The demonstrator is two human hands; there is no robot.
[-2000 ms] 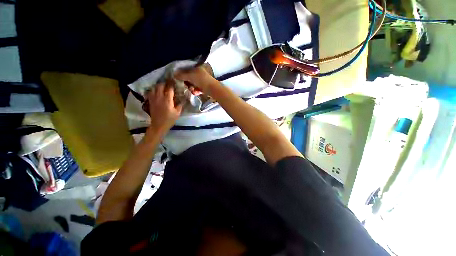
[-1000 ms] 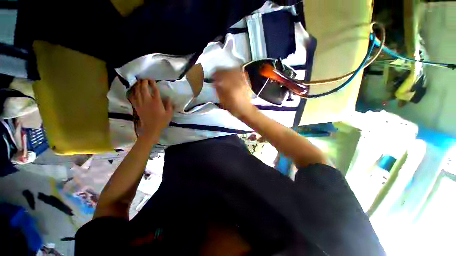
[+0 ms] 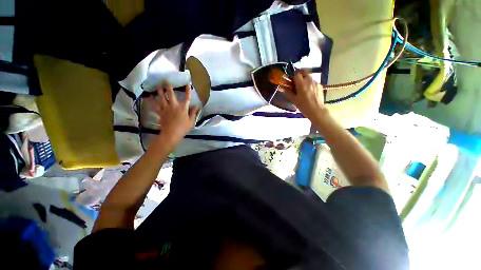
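A dark garment (image 3: 174,23) lies on the table with its pale wrong side (image 3: 229,100) up, crossed by dark strips. My left hand (image 3: 174,117) lies flat on the pale cloth, fingers spread. A tan-brown curved piece (image 3: 199,80) lies just beside its fingertips. My right hand (image 3: 306,95) is closed on the orange handle of the steam iron (image 3: 268,89). The iron sits on the pale cloth, pointing left. A dark square with a white band (image 3: 289,36) lies above the iron.
Yellow table padding shows at the left (image 3: 79,116) and right (image 3: 353,63). A blue hose and a brown cord (image 3: 364,82) run right from the iron. A white box (image 3: 324,171) stands below right of the table. Scraps (image 3: 97,192) lie on the floor at lower left.
My right hand has moved right from the cloth onto the iron's handle. My left hand has shifted slightly right and spread out flat. The curved piece now shows more fully.
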